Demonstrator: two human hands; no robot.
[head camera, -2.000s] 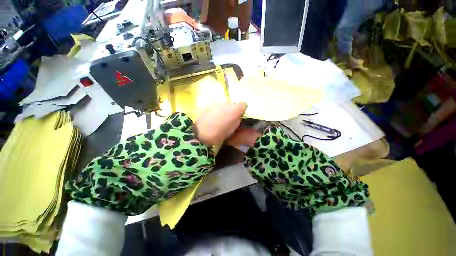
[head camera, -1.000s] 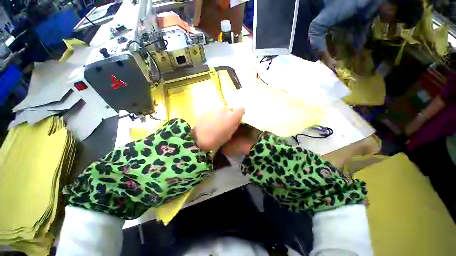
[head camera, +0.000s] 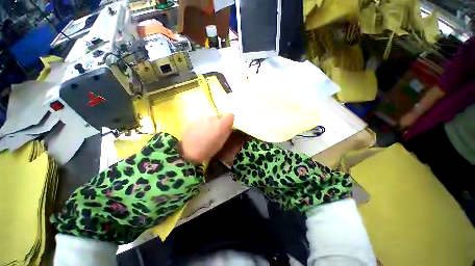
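A yellow panel (head camera: 281, 117) lies spread over the machine bed and the white table, washed out by glare, with a corner hanging over the front edge. The yellow-edged clamp frame (head camera: 210, 96) lies on it below the dark grey sewing machine head (head camera: 97, 96). My left hand (head camera: 205, 137) is bare, fingers curled, at the frame's front right corner; what is in its fingers is hidden. My right hand (head camera: 232, 149) is partly covered behind it, low and in shadow; its fingers cannot be made out. Both forearms wear green leopard-print sleeves.
A yellow panel stack (head camera: 23, 202) stands at left, with grey sheets (head camera: 39, 111) behind it. Yellow pieces (head camera: 411, 202) lie at right. A control screen (head camera: 260, 28), a small bottle (head camera: 211, 36) and a black cord (head camera: 312, 132) are on the table. A person's arm (head camera: 424, 104) shows at right.
The whole view has shifted, so the machine and table sit further left. My hands stay close together by the frame. The person bending at the back right is out of view.
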